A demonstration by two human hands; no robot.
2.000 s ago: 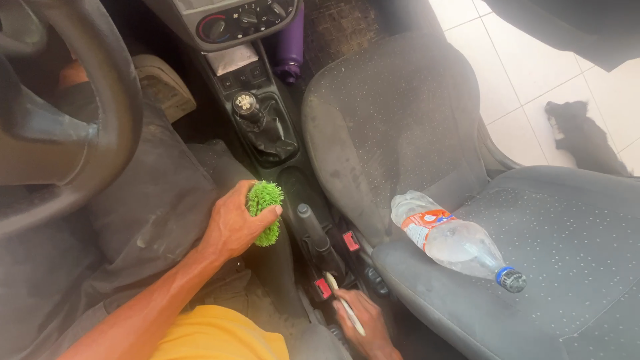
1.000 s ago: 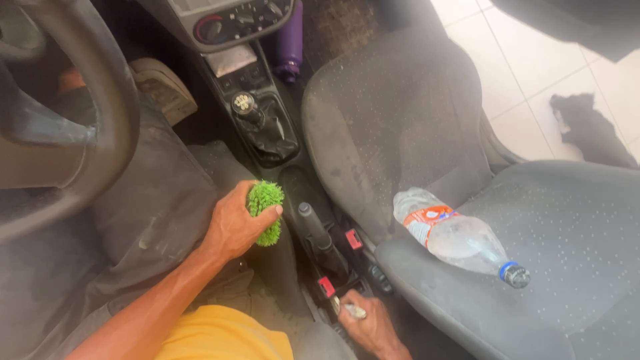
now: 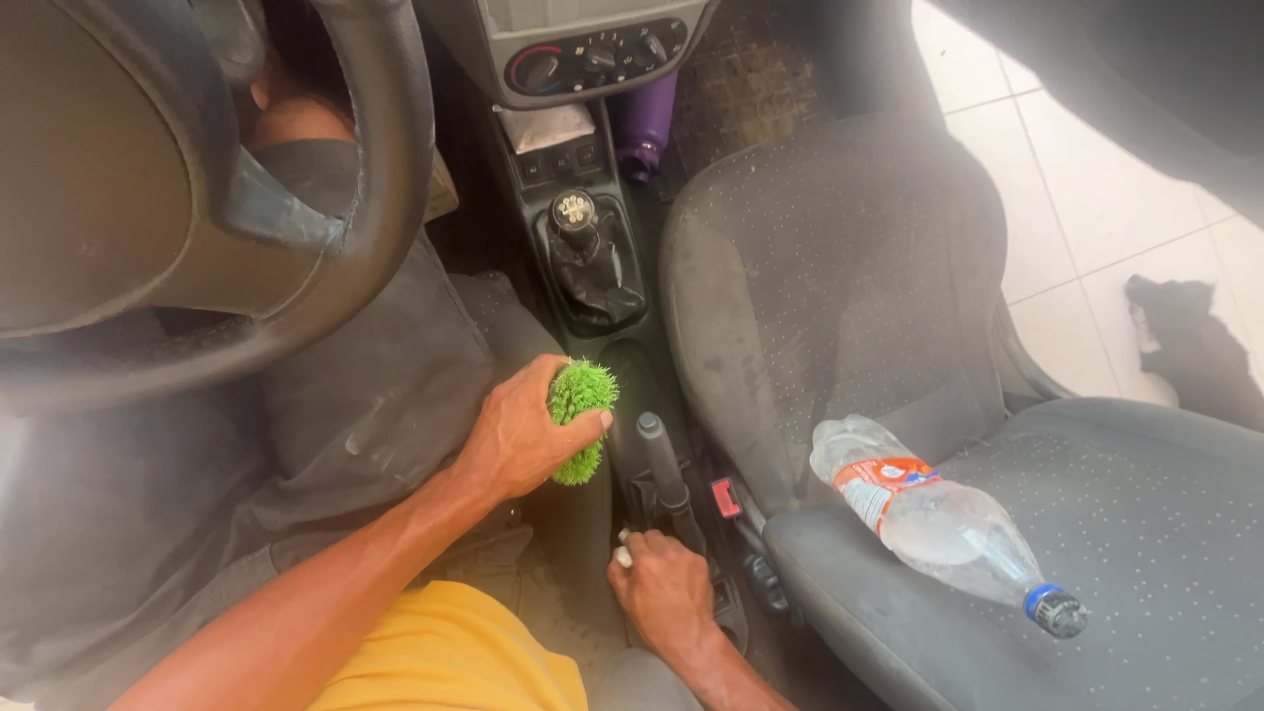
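Note:
My left hand [image 3: 528,430] is closed around a bristly green scrubbing pad [image 3: 583,420], held over the edge of the driver's seat beside the centre console. Low beside the handbrake lever [image 3: 662,456] is my right hand [image 3: 667,588], fingers curled around a thin pale-handled tool [image 3: 623,555]; only a short piece of it shows, and its working end is hidden. The handbrake lever stands just above and right of my right hand. Past it on the right is a red seat-belt buckle [image 3: 726,498]. The gear lever [image 3: 574,212] with its black gaiter rises further forward on the console.
A clear plastic bottle [image 3: 948,523] with an orange label lies on the grey passenger seat [image 3: 1136,494]. The steering wheel [image 3: 380,197] fills the upper left. A purple bottle [image 3: 644,123] is below the heater controls [image 3: 597,57]. A dark animal [image 3: 1200,341] is on the tiled floor outside.
My right hand has moved to the left side of the handbrake with the pale tool; earlier it was by the red buckle nearer me. My left hand keeps hold of the green pad.

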